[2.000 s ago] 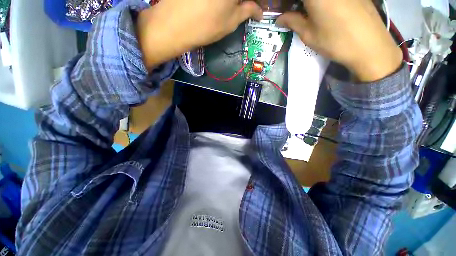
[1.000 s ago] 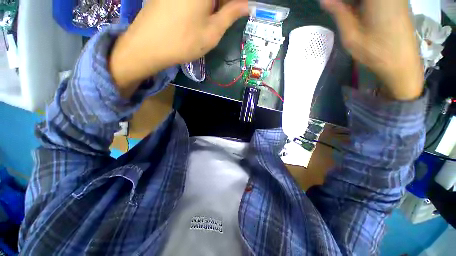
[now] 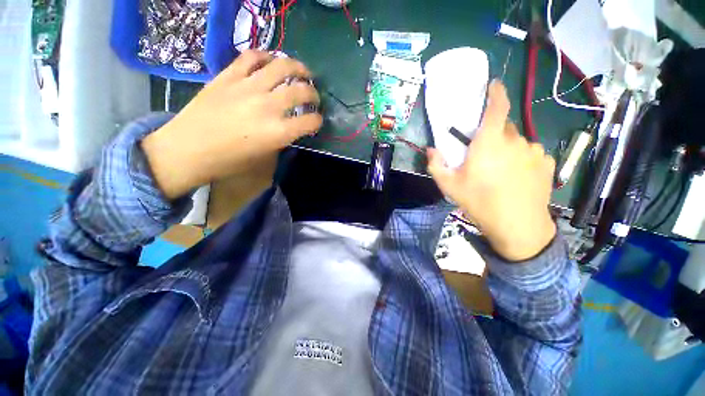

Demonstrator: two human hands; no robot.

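Note:
The green circuit board (image 3: 385,97) lies on the dark green mat, its display strip (image 3: 400,43) at the far end and a dark shiny cylinder (image 3: 379,164) over the near edge. My left hand (image 3: 232,116) is left of the board, fingers curled on a silver, dark-striped oval head (image 3: 302,110), mostly hidden. A red wire runs from it towards the board. The white housing shell (image 3: 454,89) lies right of the board. My right hand (image 3: 506,174) is at its lower right, holding a thin dark piece (image 3: 460,136) that crosses the shell; the rest of it is hidden.
A blue bin (image 3: 215,39) of small metal parts stands at upper left, beside a white tray (image 3: 89,85) with boards. Another wired oval (image 3: 253,27) lies beside the bin. Red-handled pliers (image 3: 532,77), a white cable (image 3: 555,66), a crumpled plastic bag (image 3: 634,46) and dark tools are at right.
Both hands have moved from the board's far end nearer to me. My left hand has closed on the oval head; my right hand has come to the shell with the dark piece.

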